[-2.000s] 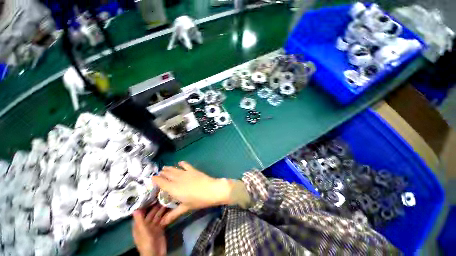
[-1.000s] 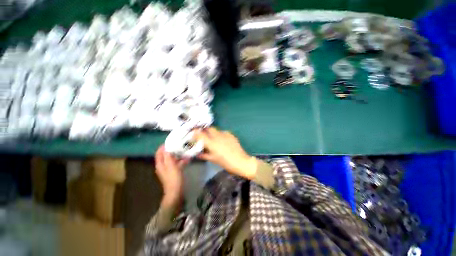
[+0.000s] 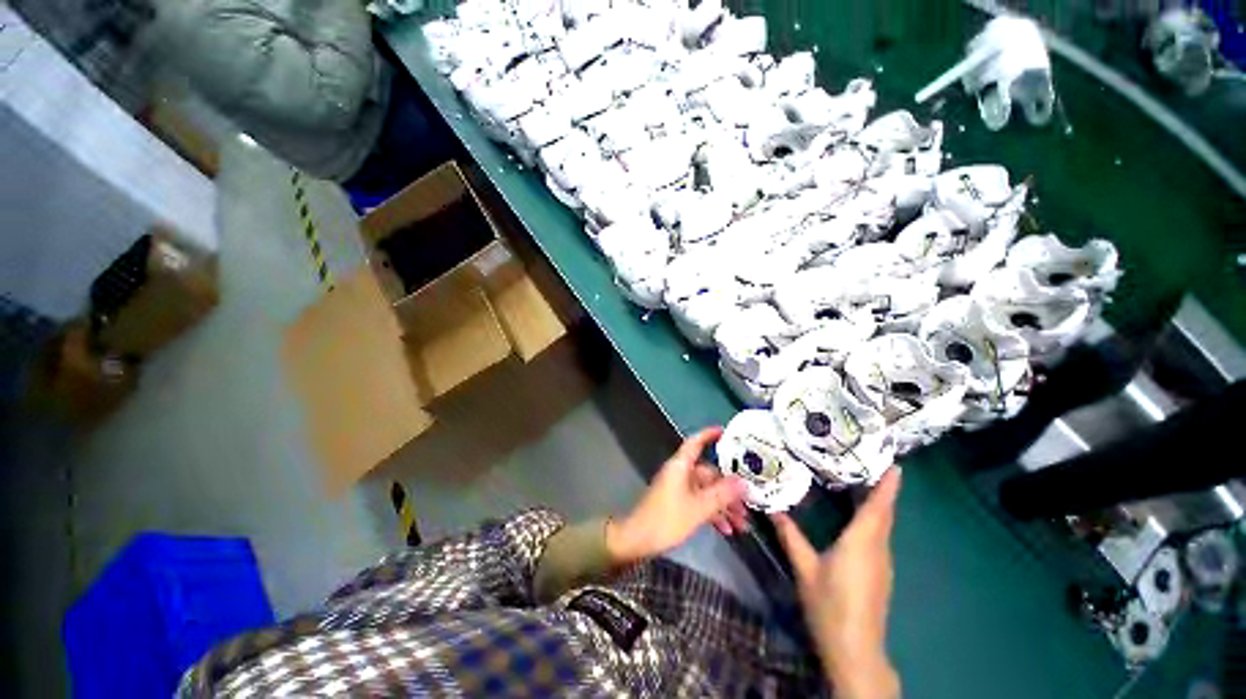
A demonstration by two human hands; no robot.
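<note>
A white camera housing (image 3: pixel 763 462) with a dark round centre lies at the near end of the rows, by the bench edge. My left hand (image 3: pixel 683 503) holds its left side, with the thumb near its front face. My right hand (image 3: pixel 850 580) is right of it, thumb and fingers spread, with nothing visible in it. Another white housing (image 3: pixel 820 421) stands just beyond, between the two hands. Thin wires show on several housings.
Many white housings (image 3: pixel 738 246) stand massed in rows on the green bench (image 3: pixel 957 587). A black cylinder (image 3: pixel 1134 444) and metal box are at right, with ring parts (image 3: pixel 1159 580). Open cardboard box (image 3: pixel 435 232) and blue bin (image 3: pixel 171 608) are at left. A person in a grey-green jacket (image 3: pixel 273 82) is beyond.
The view has swung left, towards the housing rows and floor. The housing between both hands is now beside the rows; my right hand has come off it and opened.
</note>
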